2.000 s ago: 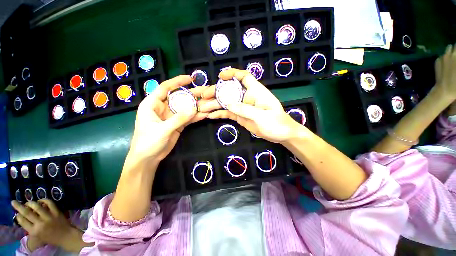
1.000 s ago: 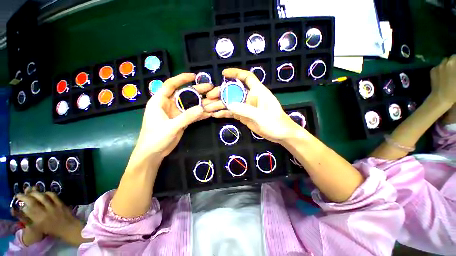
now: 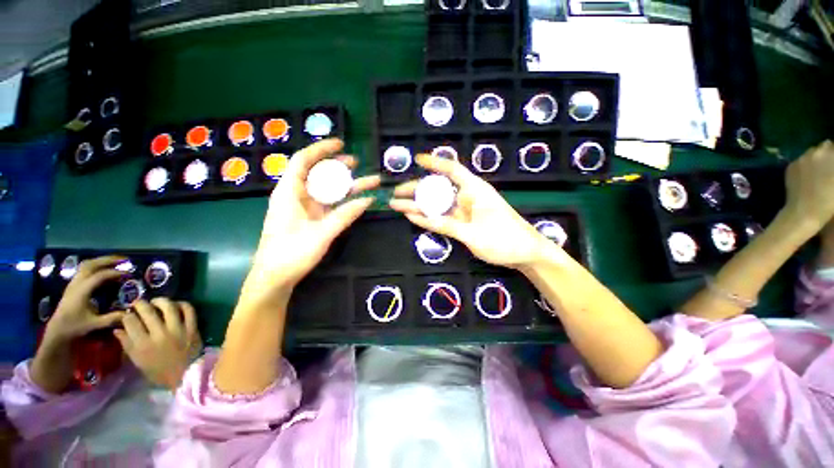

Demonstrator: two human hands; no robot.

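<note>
My left hand (image 3: 306,219) holds a round watch head (image 3: 329,181) by its rim between thumb and fingers, its face lit white. My right hand (image 3: 475,215) holds a second watch head (image 3: 435,195), also lit white. The two hands are apart, above the back edge of the near black tray (image 3: 334,306). In that tray several dark-faced discs show yellow or red lines, such as one disc (image 3: 384,303) at the front. My right hand and forearm hide part of the tray's right side.
A back tray (image 3: 396,96) holds several discs. A left tray (image 3: 206,164) holds red, orange, white and blue discs. White sheets (image 3: 614,78) and a yellow-and-black pen (image 3: 618,179) lie back right. Another person's hands (image 3: 151,334) are at left; another person's arm (image 3: 764,239) is at right.
My hands have moved apart. The left disc went from white to dark with a yellow line and back to white; the right from white to blue to white. The view has tilted up.
</note>
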